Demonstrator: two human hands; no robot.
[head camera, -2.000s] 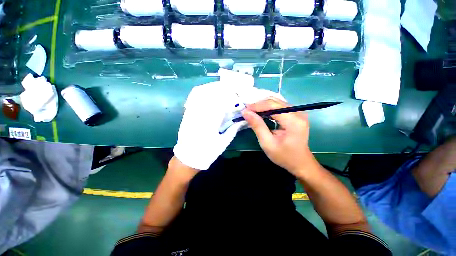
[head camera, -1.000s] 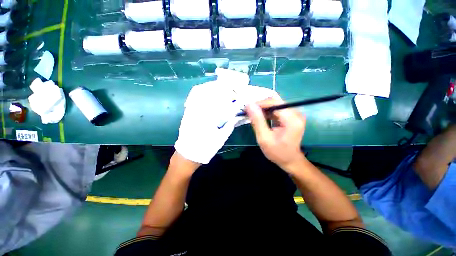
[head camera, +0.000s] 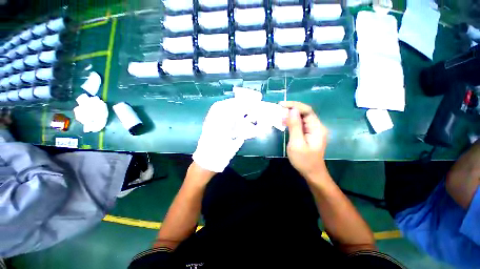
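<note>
My left hand (head camera: 218, 136), in a white glove, holds a white wipe (head camera: 268, 114) and what looks like a pale housing with small dark marks, above the bench's front edge. Glove, wipe and housing merge in the glare, so their outlines are unclear. My bare right hand (head camera: 305, 134) pinches the wipe's right end between thumb and fingers. The black pen-like tool does not show.
A clear blister tray (head camera: 184, 86) with rows of white housings lies behind; another tray stands far left. Left are a loose housing (head camera: 126, 116), crumpled cloth (head camera: 92, 114) and orange-brown item (head camera: 60, 122). Right are folded wipes (head camera: 380, 63) and a black heat gun (head camera: 445, 118). People sit both sides.
The black tool has gone from my right hand, which now pinches the white wipe. The view has shifted, showing more of both trays. My left hand still holds the white bundle.
</note>
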